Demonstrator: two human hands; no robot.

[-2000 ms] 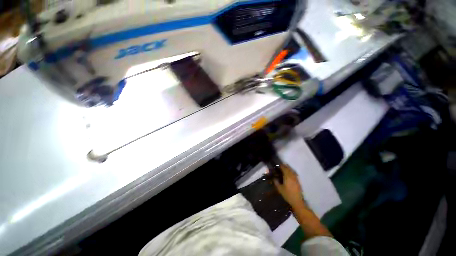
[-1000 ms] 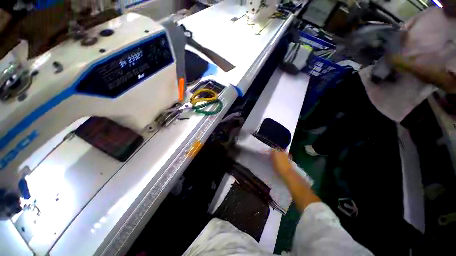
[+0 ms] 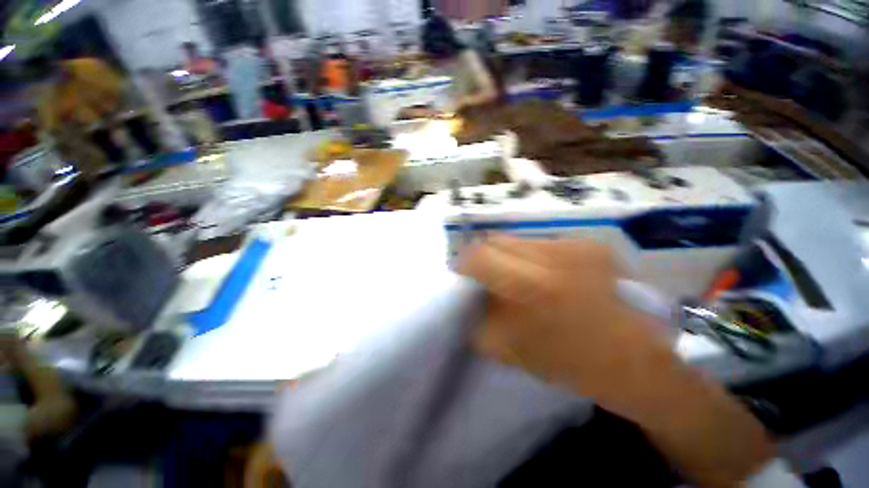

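My right hand [image 3: 562,315] is raised in front of the sewing machine [image 3: 667,195], blurred by motion. It grips the top edge of a pale grey-white sheet [image 3: 381,410], paper or cloth, which hangs down to the lower left with a darker fold or shadow across it. A small blurred skin-coloured patch at the bottom edge, left of the sheet, looks like part of my left hand [image 3: 262,467]; its fingers cannot be made out. The hand and sheet hide the needle area and much of the machine bed.
The white table [image 3: 305,305] extends left behind the sheet. A tray with scissors and small tools [image 3: 748,324] and an orange tool [image 3: 724,282] lie at the right. Brown cloth [image 3: 562,133] lies behind the machine. Another person's arm [image 3: 43,391] shows at the left edge.
The view has swung up and left from the low shelf to the machine and workshop. My right hand has risen from the pale sheets below and now holds a sheet over the table.
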